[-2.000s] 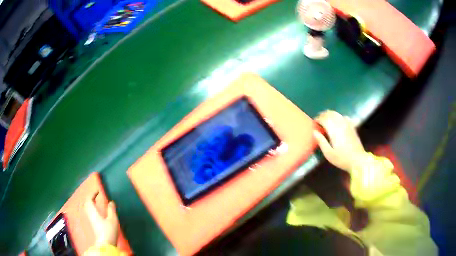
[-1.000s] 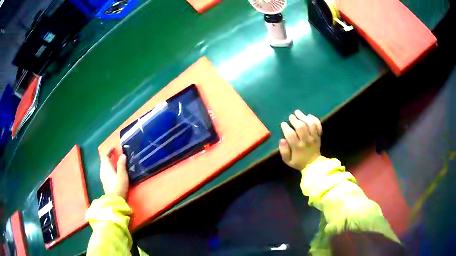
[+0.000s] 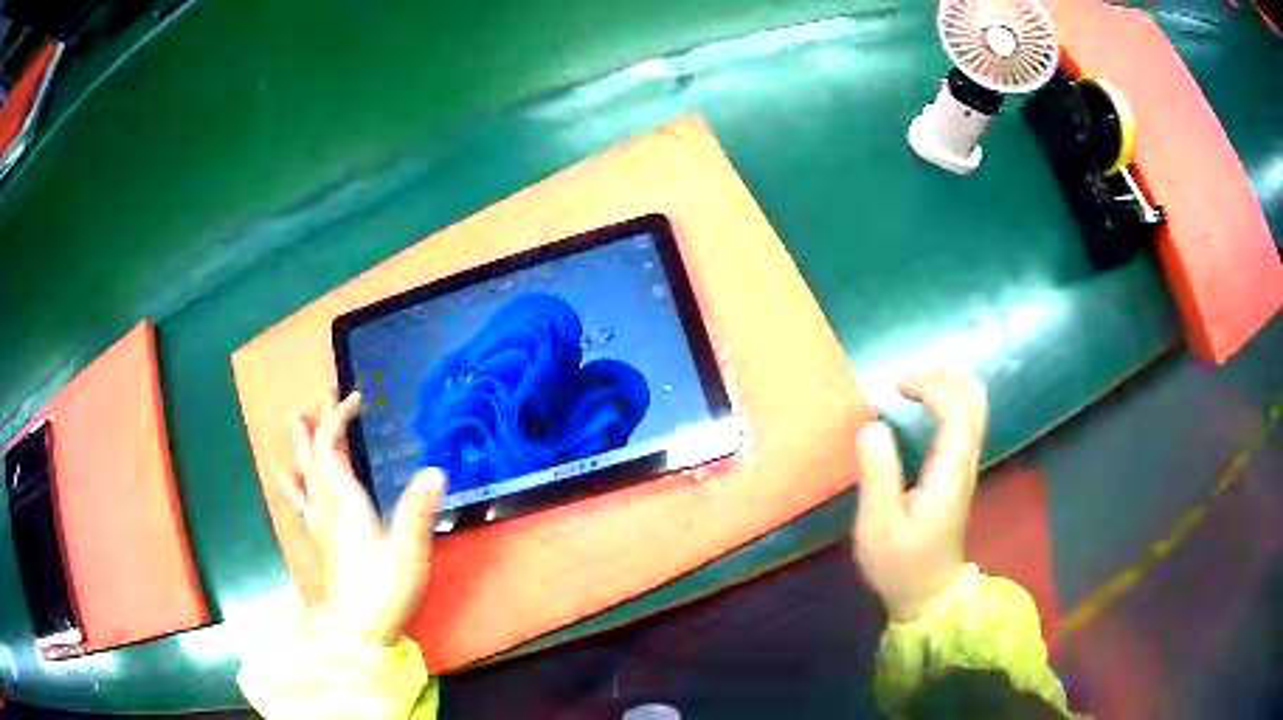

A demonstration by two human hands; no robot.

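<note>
A black-bordered tablet (image 3: 535, 369) lies screen up on an orange foam pad (image 3: 732, 253) on the green bench. Its screen is lit and shows a blue swirl desktop. My left hand (image 3: 352, 513) is at the tablet's lower left corner with fingers and thumb spread; it seems to touch or hover over the edge, and I cannot tell which. My right hand (image 3: 922, 492) is open and empty beside the pad's right corner, with thumb and fingers apart.
A white fan (image 3: 999, 49) and a black tape dispenser (image 3: 1098, 169) with yellow tape stand at the upper right, by another orange pad (image 3: 1217, 197). At the left, a dark tablet (image 3: 42, 542) lies on an orange pad (image 3: 127, 492). A yellow line marks the grey floor.
The tablet's screen, dark with reflections a second ago, now shows the desktop clearly. My left hand has opened at the tablet's corner. My right hand has turned with thumb and fingers spread.
</note>
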